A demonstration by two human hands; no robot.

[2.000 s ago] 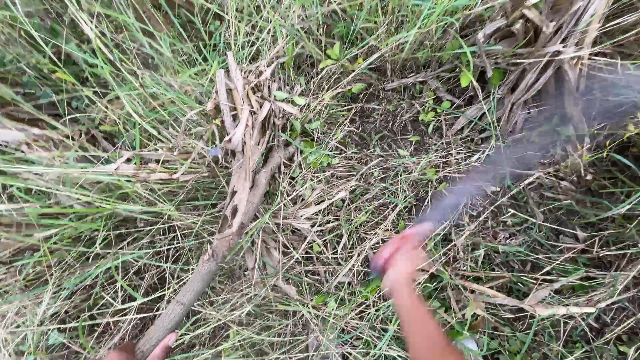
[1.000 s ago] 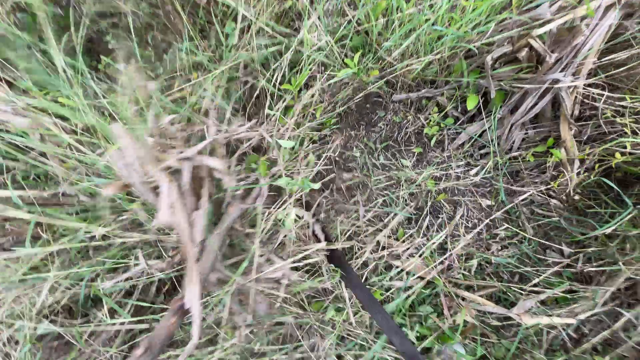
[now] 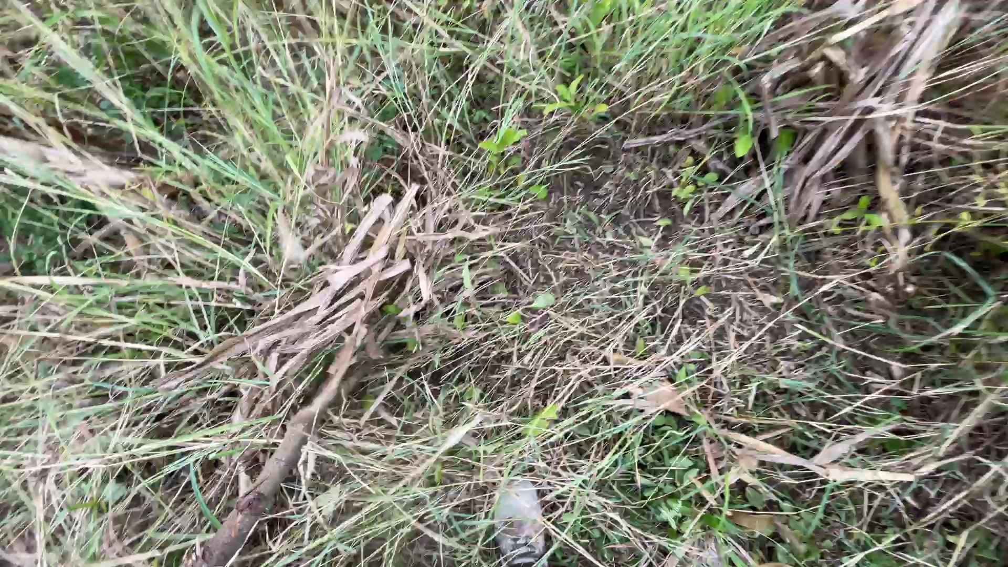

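Note:
Neither my left hand nor my right hand shows in the head view now, and the long blade is out of sight too. A woody stick (image 3: 279, 465) runs from the bottom left edge up towards the middle left. Its upper end meets a bundle of dry, split stalks and leaves (image 3: 346, 291). What touches the stick's lower end lies beyond the frame.
Tall green grass (image 3: 236, 102) stands around the upper left. A clump of dry stalks and leaves (image 3: 850, 134) rises at the upper right. Flattened dry grass (image 3: 598, 315) covers the middle. A pale, greyish object (image 3: 520, 520), perhaps a shoe tip, shows at the bottom.
Both hands, in view two seconds ago, have left the frame. The dark blade seen low in the middle one second ago is out of view.

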